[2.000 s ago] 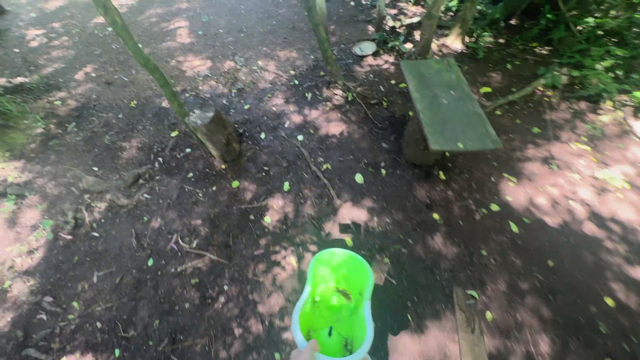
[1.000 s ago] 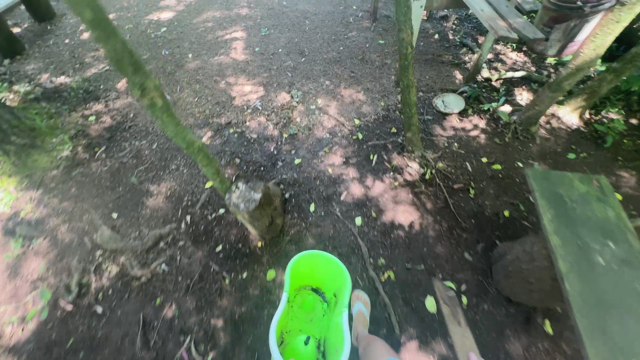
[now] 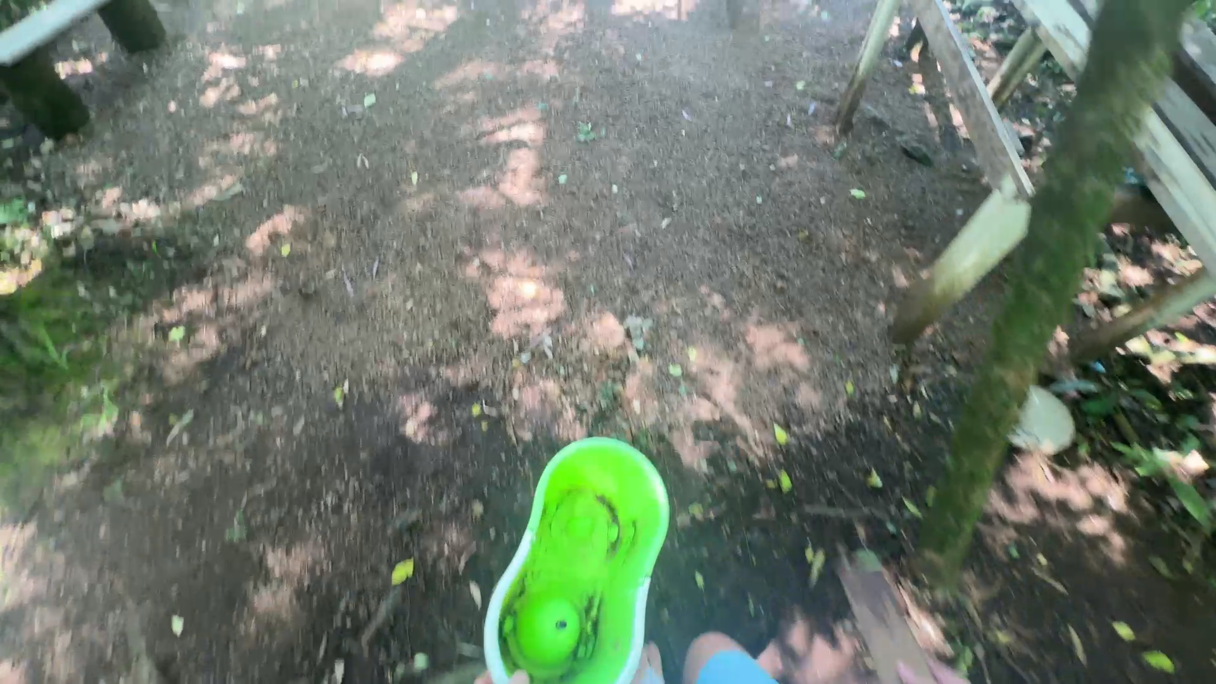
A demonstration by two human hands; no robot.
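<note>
A bright green plastic basin with a pale rim and a narrowed waist is carried low in front of me. Dark debris and some liquid lie inside it, around a round raised part near its lower end. The fingertips of my left hand grip the rim at the bottom edge of the view; the rest of that hand is out of view. Farther right, what seem to be fingertips of my right hand barely show at the bottom edge, over a wooden board; whether they hold anything is hidden.
Dirt ground with leaves and sun patches spreads ahead. A mossy trunk leans on the right, beside wooden furniture legs and a pale round object. A narrow wooden board lies lower right. A bench stands upper left.
The view has moved forward over the ground with the basin still held in front. The stump and the green plank bench seen earlier are out of view. A knee with light-blue cloth now shows.
</note>
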